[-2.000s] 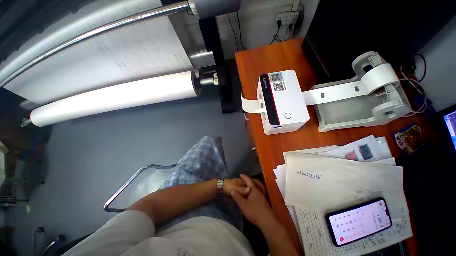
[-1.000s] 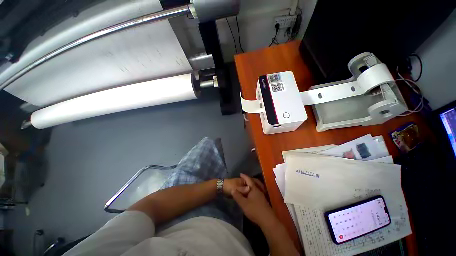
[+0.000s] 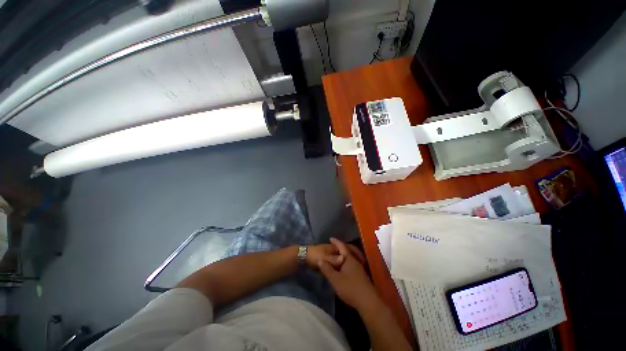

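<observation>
My left hand (image 3: pixel 321 256), with a metal watch at the wrist, and my right hand (image 3: pixel 347 274) are clasped together over my lap, beside the desk edge. No object shows in them; part of the left hand is hidden by the right. Nearest on the desk, a smartphone (image 3: pixel 492 300) with a lit pinkish-white screen lies on a cream envelope (image 3: pixel 453 247) and handwritten papers (image 3: pixel 432 312). A white label printer (image 3: pixel 390 140) stands farther up the desk, with a white label strip (image 3: pixel 453 129) running to it from a grey-white roll holder (image 3: pixel 473 161).
The orange-brown desk (image 3: pixel 367 206) is on the right, with a small colourful packet (image 3: pixel 557 188) and part of a lit screen (image 3: pixel 618 171). At upper left is the plotter with a metal bar (image 3: pixel 151 42), plotted paper (image 3: pixel 165 79) and a thick paper roll (image 3: pixel 158 139). A metal tube frame (image 3: pixel 171 257) stands near my legs.
The view has shifted very slightly. A dark part now shows at the top of the plotter. My hands stay clasped, and the phone and desk things have not moved.
</observation>
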